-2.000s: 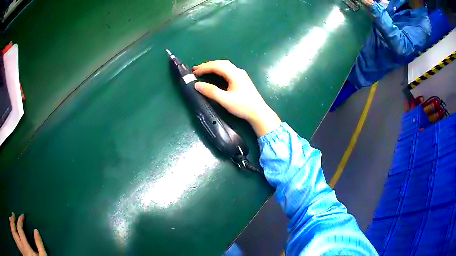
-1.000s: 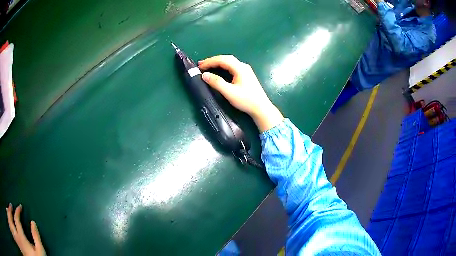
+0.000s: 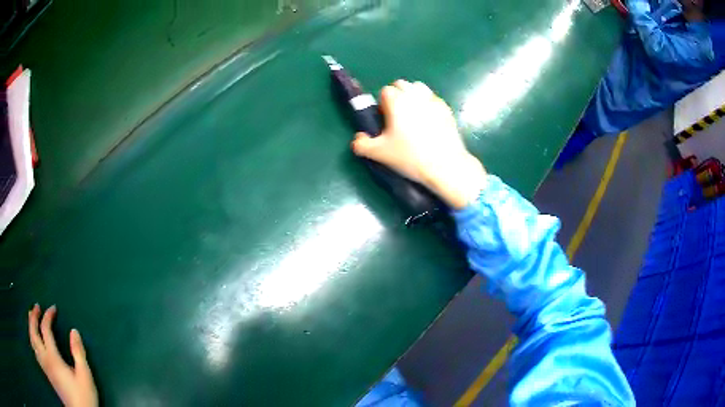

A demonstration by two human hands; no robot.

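Observation:
The electric screwdriver (image 3: 367, 116), a black body with a white band and thin metal tip, lies at or just over the glossy green bench (image 3: 199, 215), its tip pointing up and left. My right hand (image 3: 425, 139), slightly blurred, is closed around its middle from above, the thumb on the near side. The rear end shows under my wrist. My left hand (image 3: 63, 362) is at the bottom left, cut off by the picture's edge, empty with fingers apart.
At the left edge a laptop (image 3: 8, 151) shows partly on a white sheet (image 3: 22, 131) with a red-orange edge. A person in a blue smock (image 3: 644, 71) stands at the top right. Right of the bench are the grey floor with a yellow line and blue covered stacks (image 3: 676, 270).
My right hand has moved from resting beside the screwdriver to gripping it. Hand and screwdriver now show further right and the tip higher in the picture.

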